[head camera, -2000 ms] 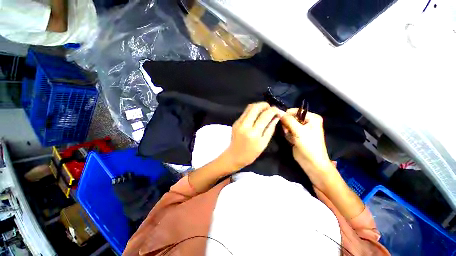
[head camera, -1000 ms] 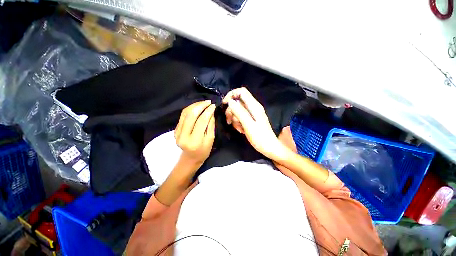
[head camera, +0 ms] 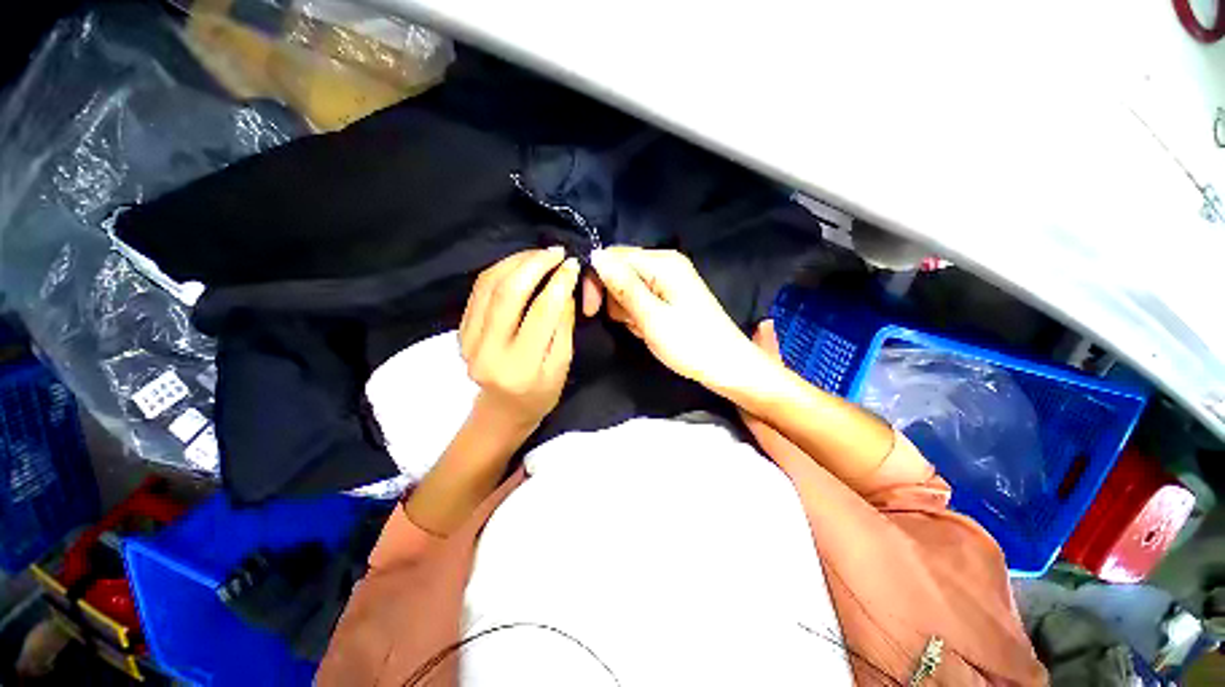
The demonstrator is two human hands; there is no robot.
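Note:
A black garment (head camera: 363, 201) lies over my lap below the table edge, with a white edge at its left end. My left hand (head camera: 521, 329) pinches a small black fold of it between the fingertips. My right hand (head camera: 661, 306) is beside it, its fingertips almost touching the left ones and pinching the same spot. A thin pale line, like a thread or zip edge (head camera: 554, 208), runs up and left from the fingertips. I cannot see a needle or other tool.
The white table (head camera: 833, 121) crosses the top and right, with a red handle at its corner. A clear plastic bag (head camera: 81, 188) lies left. Blue crates (head camera: 1008, 537) stand right and lower left. A red object (head camera: 1135, 523) is beyond the right crate.
The view has swung right since the first frame, and the phone has left it. The dark tool seen in my right hand first no longer shows. Both hands' fingertips are now closer together.

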